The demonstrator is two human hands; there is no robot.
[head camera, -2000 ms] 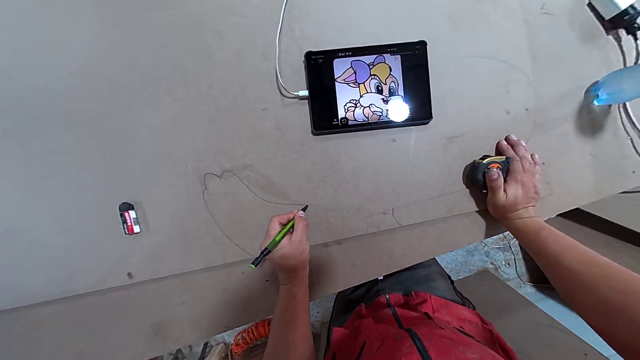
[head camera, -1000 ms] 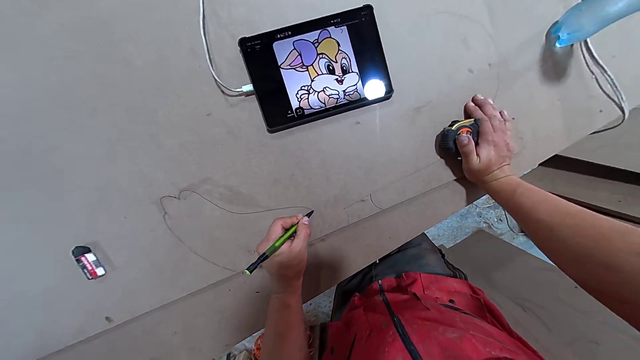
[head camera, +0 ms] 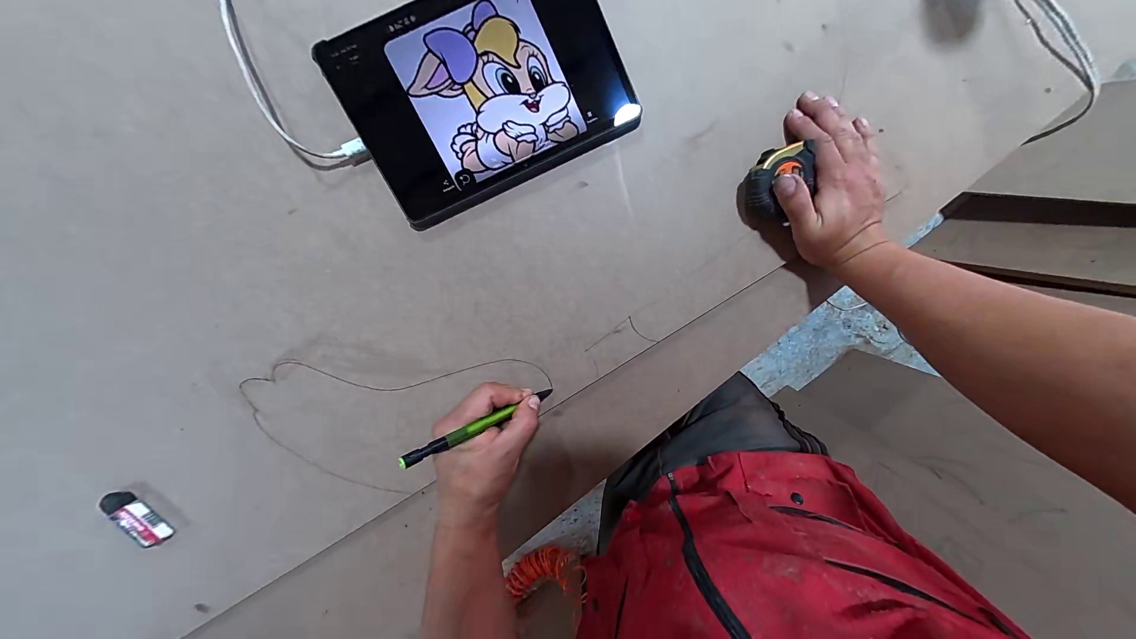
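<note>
My left hand point(head camera: 484, 448) grips a green and black pencil point(head camera: 479, 426). Its dark tip touches the brown board point(head camera: 355, 284), near the board's front edge. A thin curved pencil outline point(head camera: 399, 389) runs from the tip to the left, notched at its left end. My right hand point(head camera: 839, 177) rests on the board further right, its thumb and fingers around a black and yellow tape measure point(head camera: 781, 182). Above and between the hands lies a tablet point(head camera: 524, 89), lit with a cartoon rabbit picture. An eraser point(head camera: 138, 519) in a printed sleeve lies at the lower left.
A white cable point(head camera: 257, 89) plugs into the tablet's left side. More cables point(head camera: 1065, 44) lie at the upper right. A short arc point(head camera: 635, 328) is drawn near the edge. Below the edge are my red garment point(head camera: 799, 550) and a coiled orange hose point(head camera: 543, 572).
The pencil line now curves down at its right end, to where my left hand's pencil tip is. My right hand stays on the tape measure. The view has turned and come closer.
</note>
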